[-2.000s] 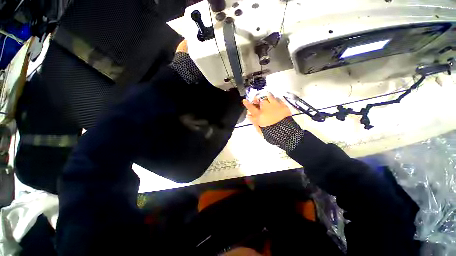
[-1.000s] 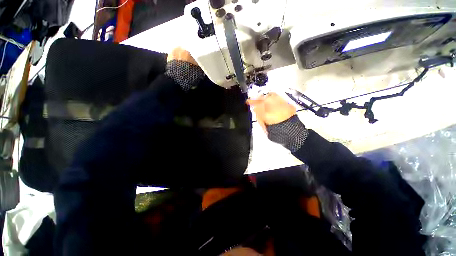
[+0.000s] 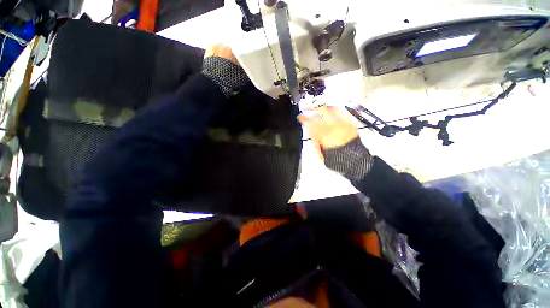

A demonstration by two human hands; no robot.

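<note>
A large black padded mesh panel (image 3: 241, 174) with a camouflage strip (image 3: 247, 138) lies flat on the white table, its right edge by the needle area. My left hand (image 3: 221, 52) is at the panel's upper edge, beside the machine head and partly hidden behind it and the sleeve; its fingers do not show. My right hand (image 3: 330, 125) is just below and right of the presser foot (image 3: 313, 88), fingertips at the panel's right edge. Glare there hides whether the fingers grip. The needle tip cannot be made out.
The white sewing machine head (image 3: 256, 57) with its control panel (image 3: 446, 45) fills the upper right. A black jointed bracket (image 3: 416, 126) stands right of my right hand. Clear plastic (image 3: 524, 222) lies lower right, white bag material (image 3: 21, 264) lower left. Dark panels lie under the left side.
The panel has turned from a slanted to a flatter position, with its strip now running across. My right hand has moved slightly right. The view has shifted a little.
</note>
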